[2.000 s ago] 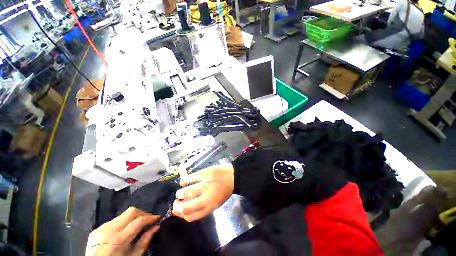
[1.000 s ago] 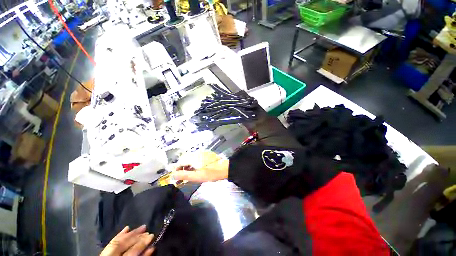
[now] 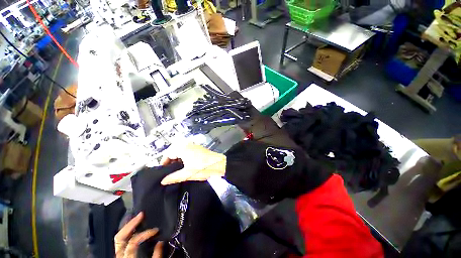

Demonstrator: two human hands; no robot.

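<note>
A black sewn article (image 3: 159,209) with a pale speckled line down its middle lies in front of the white sewing machine head (image 3: 101,174). My right hand (image 3: 194,164) is at the article's upper edge, with cloth between thumb and fingers; the machine's needle area is hidden behind it. My left hand (image 3: 135,239) is at the bottom edge of the picture, partly cut off, with its fingers spread on the article's lower left part. A bundle of black straps with pale edges (image 3: 217,108) lies on the machine bed behind my right hand.
A heap of black pieces (image 3: 338,141) lies on the pale side table (image 3: 404,141) at the right. A small red item (image 3: 248,136) lies by my right sleeve. A control panel (image 3: 247,65) and green crate (image 3: 283,88) stand behind the straps.
The black article has been raised and spread in front of the machine head, its speckled line now nearly upright. My right hand has moved from the machine onto the article's upper edge.
</note>
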